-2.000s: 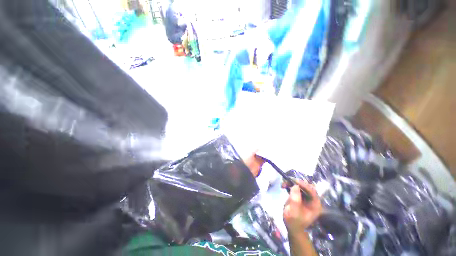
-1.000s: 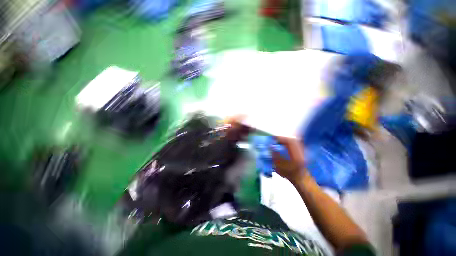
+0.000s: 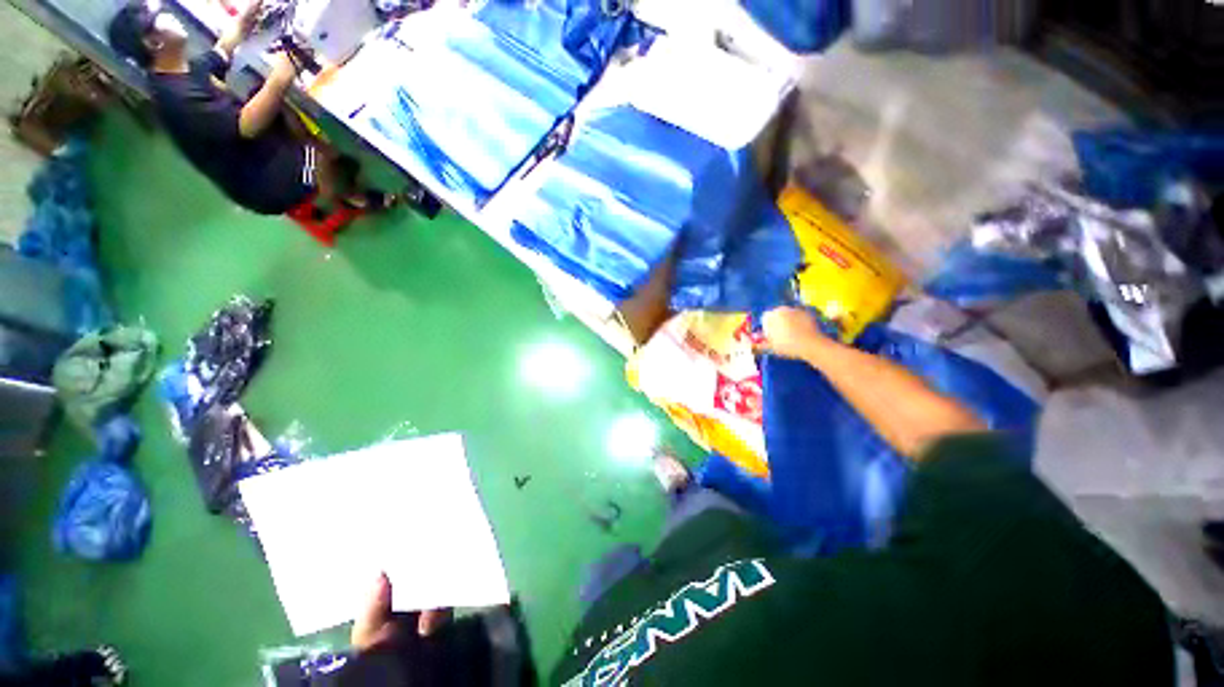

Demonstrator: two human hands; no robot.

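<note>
My left hand is at the bottom, its thumb over the lower edge of a blank-looking white order sheet. A dark polybagged garment lies beneath the sheet, over the forearm, cut off by the frame edge. My right hand reaches out at the table end, its fingers closed on the edge of a white, yellow and red printed plastic bag. A crinkled blue plastic bag hangs under my right forearm. Whether a pen is in the right hand cannot be seen.
Blue plastic bags lie along the white table. A yellow packet is beyond my right hand. A person sits on a red stool at far left. Dark garment bundles and knotted blue sacks lie on the green floor.
The view has swung toward the table. The sheet and left hand now show lower left. My right hand has moved away from the sheet to the printed bag; the earlier dark pen no longer shows.
</note>
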